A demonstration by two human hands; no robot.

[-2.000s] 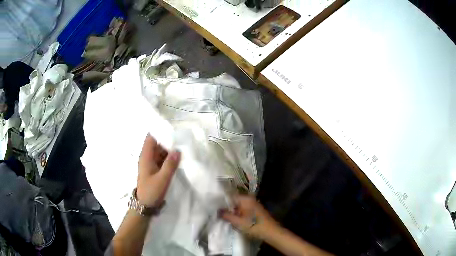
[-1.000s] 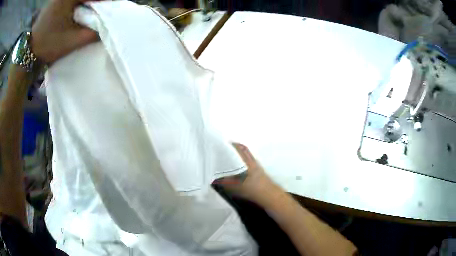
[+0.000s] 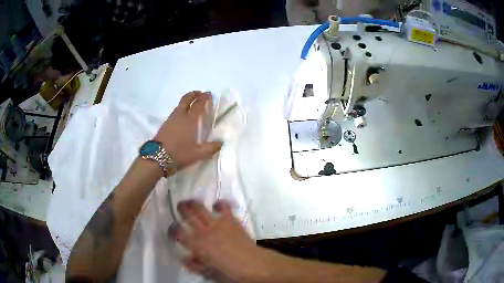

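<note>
White jeans cloth (image 3: 99, 143) lies spread on the left part of the white machine table and hangs over its front edge. A small white curved fly piece (image 3: 235, 119) with a narrow tan strip, perhaps a zip, lies at its upper right. My left hand (image 3: 190, 132) rests flat on the cloth beside the fly piece, wearing a watch. My right hand (image 3: 213, 237) is on the cloth nearer me; it is blurred, its fingers spread. Whether either hand pinches the cloth cannot be told.
The off-white sewing machine (image 3: 398, 83) stands at the right, its presser foot area (image 3: 331, 132) to the right of the cloth. A blue hose (image 3: 315, 38) curves at its head. A printed ruler runs along the table's front edge (image 3: 353, 226). Crumpled pale pieces (image 3: 483, 243) lie lower right.
The white cloth has come from a pile beside the table, was lifted, and now lies on the table. Both hands have moved onto it. The view has turned towards the sewing machine.
</note>
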